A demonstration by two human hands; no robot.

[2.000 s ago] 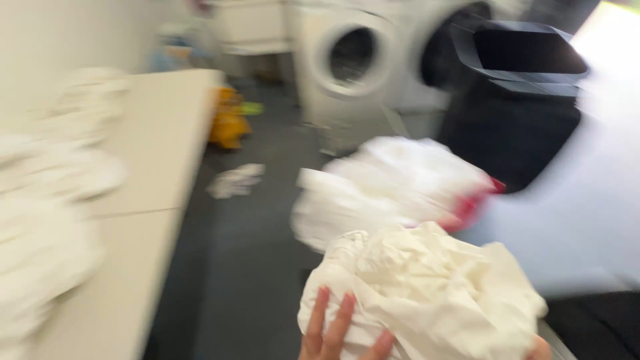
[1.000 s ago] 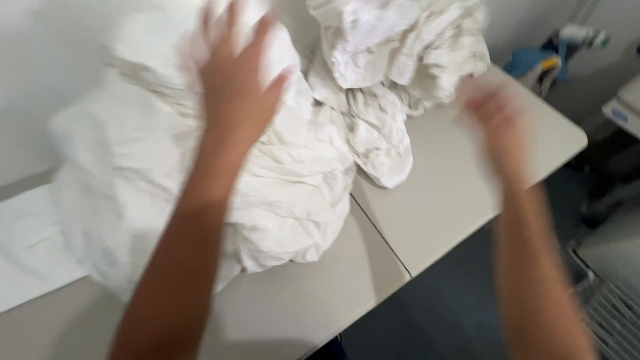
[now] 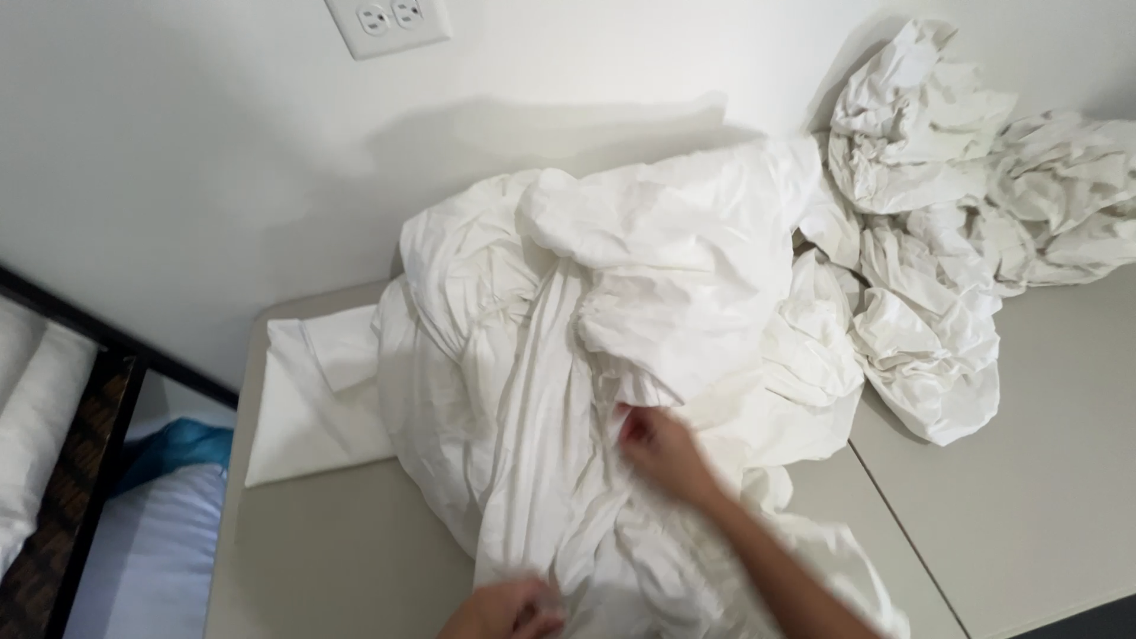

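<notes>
A large heap of white crumpled fabric (image 3: 674,257) covers the middle of the table in the head view. My right hand (image 3: 657,448) is closed on a gathered edge of that fabric near the heap's center. At the bottom edge, my left hand (image 3: 519,608) is at the near folds of the cloth, blurred, so its grip is unclear. A flat folded white cloth (image 3: 311,399) lies left of the heap, partly under it. More crumpled white cloths (image 3: 932,328) lie to the right.
The grey table (image 3: 355,541) stands against a white wall with an electrical outlet (image 3: 390,22). A seam crosses the tabletop at the right. At the far left, a black-framed shelf (image 3: 106,461) holds white textiles, with blue fabric (image 3: 177,448) beside it.
My hands were apart over the fabric a second ago; my right hand is now on the heap and my left at its near edge. The view has turned left.
</notes>
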